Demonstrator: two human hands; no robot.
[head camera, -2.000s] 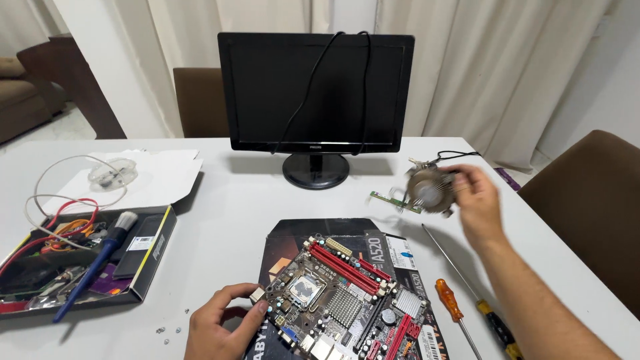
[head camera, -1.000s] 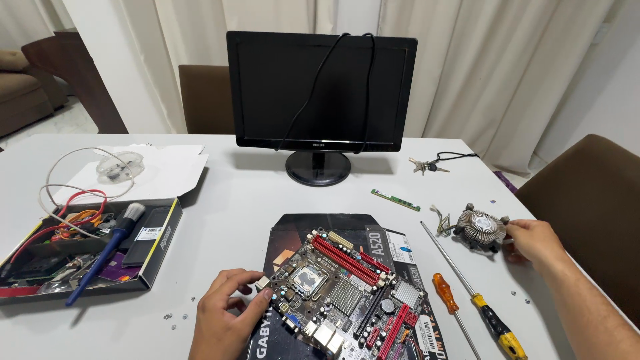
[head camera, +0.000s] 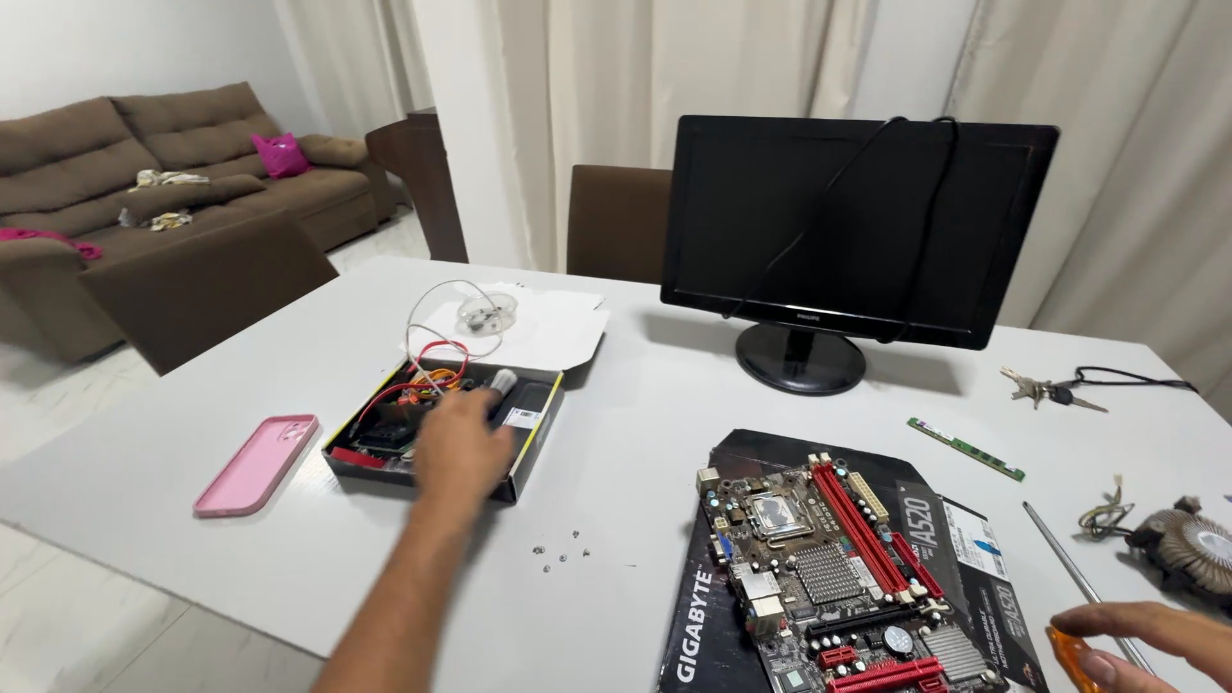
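My left hand (head camera: 462, 448) is blurred over the open black box (head camera: 539, 428), at the brush (head camera: 502, 382) lying among cables; its fingertips are hidden, so its grip cannot be told. At the bottom right, my right hand (head camera: 1145, 640) has its thumb and fingers around the orange handle of a screwdriver (head camera: 1070, 657), beside the shaft of a longer screwdriver (head camera: 1083, 577). Between the hands, a motherboard with red slots (head camera: 818, 568) lies on a black Gigabyte box (head camera: 741, 462). A CPU cooler (head camera: 1189, 549) sits at the right edge, and a green RAM module (head camera: 965, 449) lies behind the box.
A Philips monitor (head camera: 847, 231) with a cable over it stands at the back. Keys (head camera: 1049, 390) lie right of it. Several small screws (head camera: 563, 556) lie mid-table. A pink phone case (head camera: 258, 465) lies left, and a clear round container (head camera: 487, 313) stands on the open box's white flap.
My left hand has moved from the motherboard's edge to the open box. My right hand set down the CPU cooler, let go and came to the orange screwdriver. The view has swung left.
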